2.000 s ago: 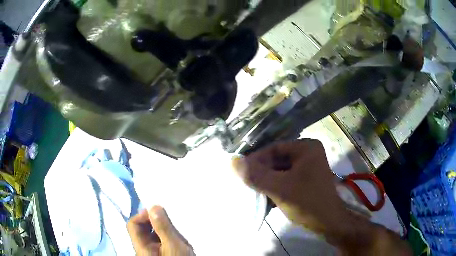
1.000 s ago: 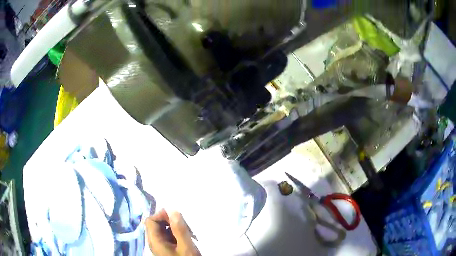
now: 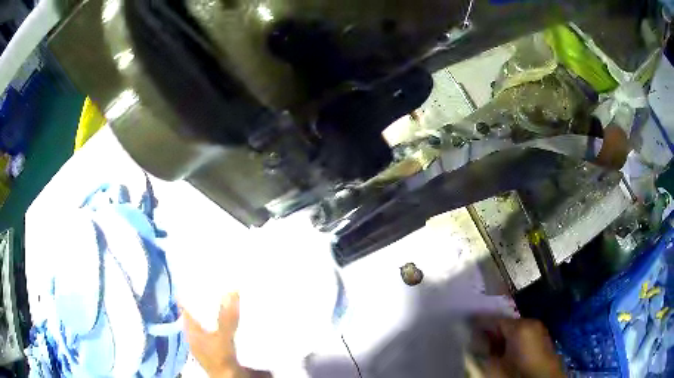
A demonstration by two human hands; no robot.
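A glaring white panel (image 3: 255, 295) lies at the tip of the sewing machine head (image 3: 177, 96), with a bluish right edge. Its left outline is lost in glare. My left hand (image 3: 214, 343) is at the panel's lower left, with fingertips spread apart; whether it pinches any fabric does not show. My right hand (image 3: 521, 347) is low at the right, blurred, over the place where the red-handled scissors lay. A pale strip shows beside its fingers, but its grip is unclear. The needle area at the head's lower tip is hard to make out.
Blue and whitish cut oval panels (image 3: 122, 280) are piled at left. The dark cylinder arm (image 3: 443, 192) runs to the upper right. A small brown round thing (image 3: 411, 274) lies on the white table (image 3: 384, 317). A blue crate (image 3: 591, 325) with light blue and yellow pieces is at lower right.
My right hand left the needle area, was out of view, and is now at lower right over the scissors' place. My left hand has shifted slightly left in view, its fingers wider apart.
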